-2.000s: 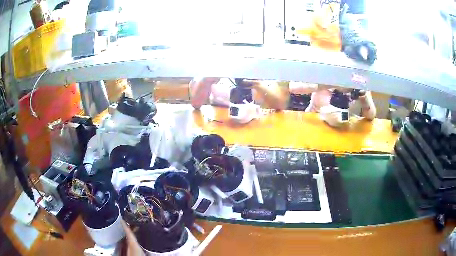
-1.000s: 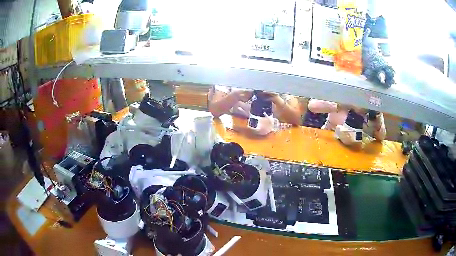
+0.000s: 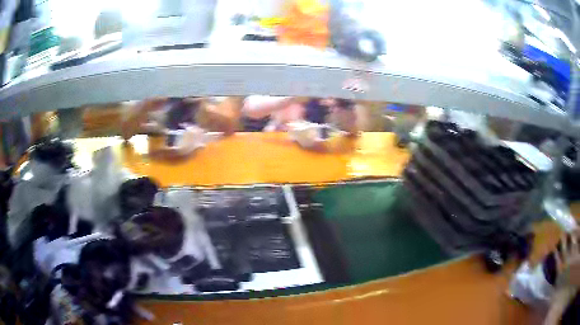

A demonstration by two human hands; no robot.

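Neither of my hands shows clearly as mine in this blurred view. White camera housings (image 3: 143, 270) with black camera heads (image 3: 156, 230) are piled on the left of the bench, several touching or overlapping. One black head holds thin wires, too blurred to separate. Black printed panels (image 3: 251, 241) lie flat on a white backing sheet (image 3: 304, 251), right of the housings. At the far right edge, a blurred hand (image 3: 569, 260) is at a white and black unit (image 3: 531, 282); it looks like another person's hand, and its hold is unclear.
A tall stack of dark trays (image 3: 455, 190) with black units stands at right on the green strip (image 3: 375, 225). A grey shelf edge (image 3: 254, 82) crosses above. Two people sit beyond the orange bench (image 3: 254, 159), arms around white units (image 3: 311, 134).
The view has swung right, so the housings and panels sit further left and the left-end things are out of picture. More of the tray stack shows, and a hand appears at the right edge.
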